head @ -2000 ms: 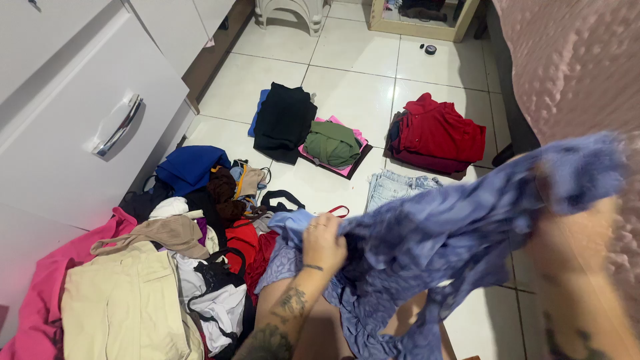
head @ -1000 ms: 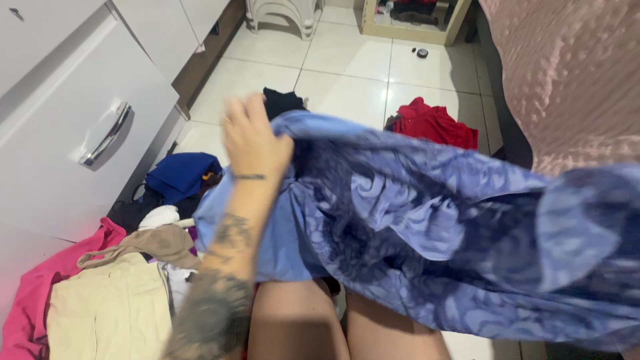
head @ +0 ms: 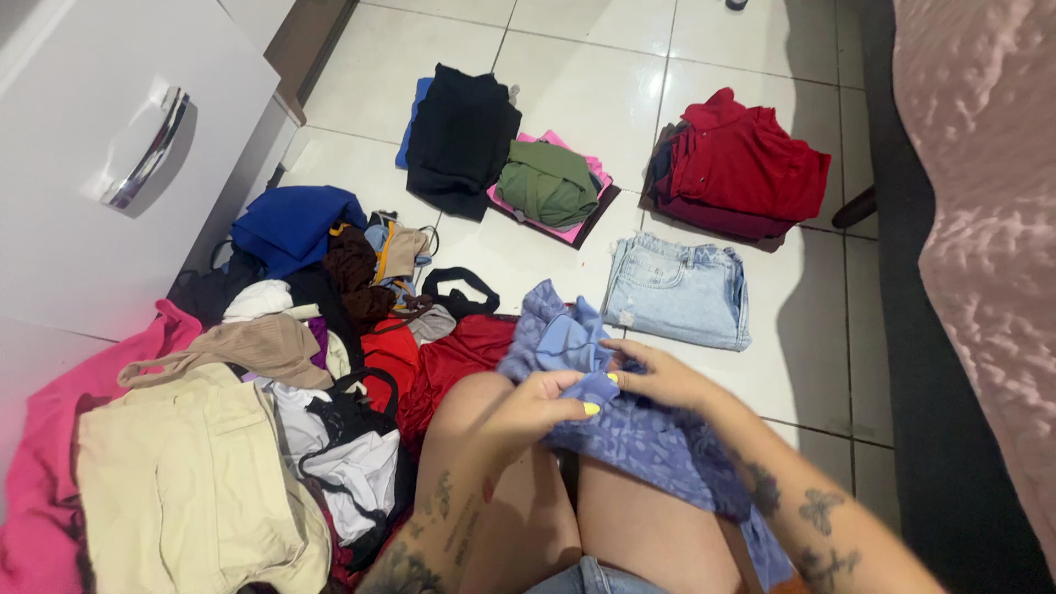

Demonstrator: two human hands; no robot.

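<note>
A blue patterned garment [head: 652, 450] lies bunched across my thighs, its upper end raised between both hands. My left hand [head: 549, 404] pinches a fold of it between thumb and fingers. Close by on the right, my right hand [head: 652, 375] grips the same cloth near its lighter blue inner side. Just beyond my hands, folded light-blue denim [head: 676, 289] rests on the floor. Left of my legs spreads a heap of mixed clothes, with beige trousers [head: 190, 487], a red garment [head: 462, 355] and a blue folded cloth [head: 297, 227].
Folded piles stand on the tiled floor: black clothing [head: 462, 136], a green garment [head: 549, 183] on pink ones, and red clothing [head: 742, 165]. A white drawer front [head: 74, 148] with a metal handle [head: 148, 153] borders the left. A pink textured cover [head: 982, 206] hangs at right.
The blue garment, spread wide between my hands earlier, is now gathered low over my lap. My hands have come close together. The view has tilted downward.
</note>
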